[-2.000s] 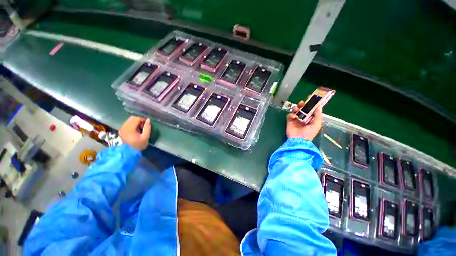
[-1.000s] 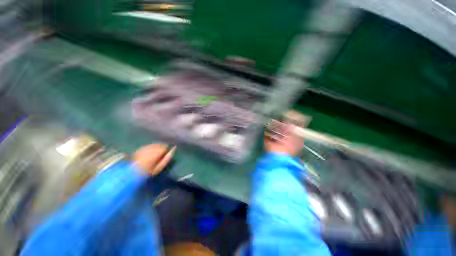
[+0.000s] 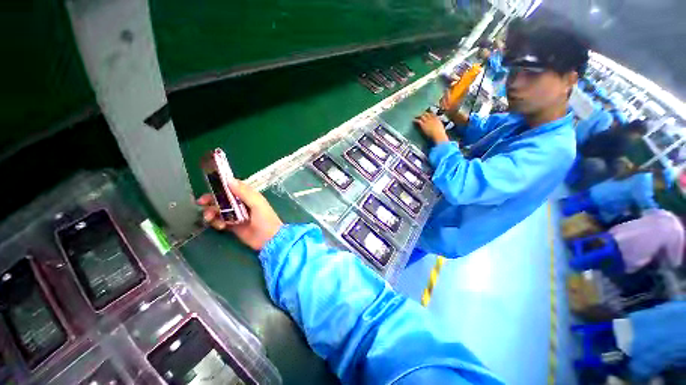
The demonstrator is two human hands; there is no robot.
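Observation:
My right hand (image 3: 252,214) holds a phone housing (image 3: 223,188) upright near the grey upright, above the bench, fingers around its lower part. The housing has a pinkish rim and a dark inside. A clear blister tray (image 3: 162,301) with pink-rimmed phone housings lies at the lower left, cut off by the picture's edge, with a green label (image 3: 156,235) at its edge. A second blister tray (image 3: 331,213) with several phone housings lies on the bench to the right of my hand. My left hand is out of the picture.
A grey metal upright (image 3: 132,105) stands left of my right hand. A person in a blue smock (image 3: 504,180) sits beyond the second tray, holding an orange tool (image 3: 464,86). Loose units (image 3: 387,75) lie on the green belt behind. More workers and blue stools are at the right.
The view has swung to the right. The first tray now shows large at the lower left, the neighbouring person has come into view, and my left hand has left the picture. My right hand still holds the housing.

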